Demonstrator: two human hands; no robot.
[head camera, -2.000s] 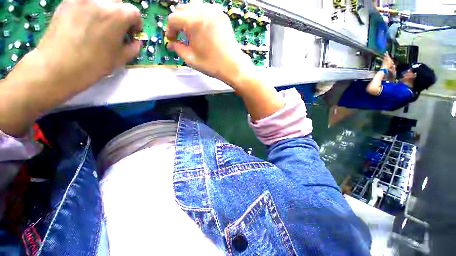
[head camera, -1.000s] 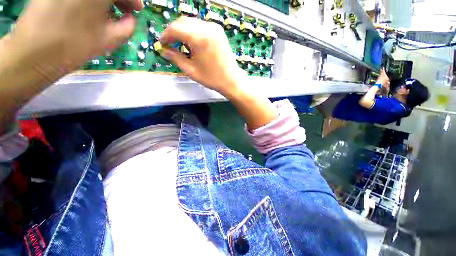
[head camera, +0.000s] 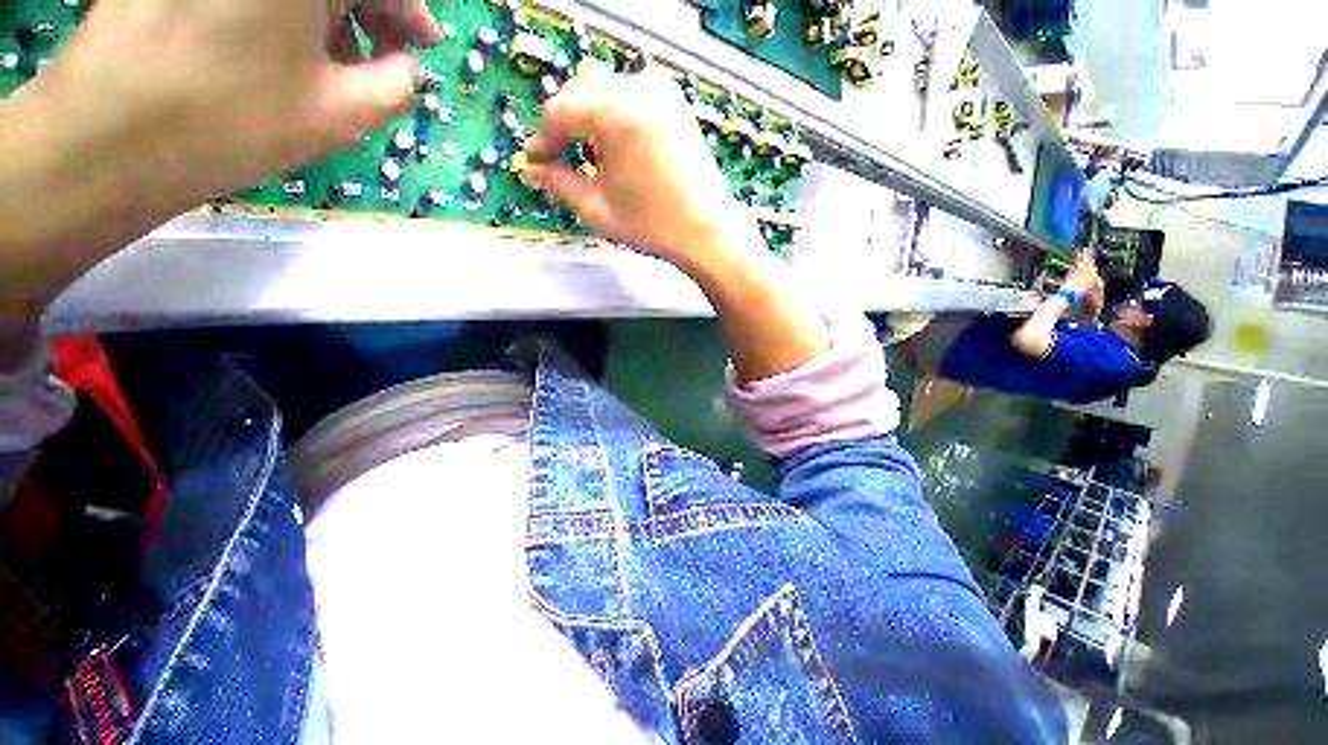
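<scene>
A green circuit board panel (head camera: 452, 124), dotted with white-topped capacitors and yellow-black parts, lies behind the near rail. My right hand (head camera: 641, 168) is low over its middle. Its thumb and fingertip pinch a small yellow transformer (head camera: 523, 165) at the board's surface; my fingers hide part of it. My left hand (head camera: 219, 102) is large and slightly blurred over the left part of the board. Its thumb and fingers are apart, and I see nothing held between them. The top frame edge cuts off part of it.
The near metal rail (head camera: 437, 277) runs between my body and the board. The far rail (head camera: 816, 124) runs behind it. Beyond lie loose transformers (head camera: 852, 44) on a green mat and more on a white surface. A person in blue (head camera: 1070, 342) stands farther along the line, near a wire rack (head camera: 1085, 560).
The view has shifted, showing more of the far shelf. My left hand's fingertips, close together with something yellow two seconds ago, have parted. My right hand remains at the board with a yellow piece.
</scene>
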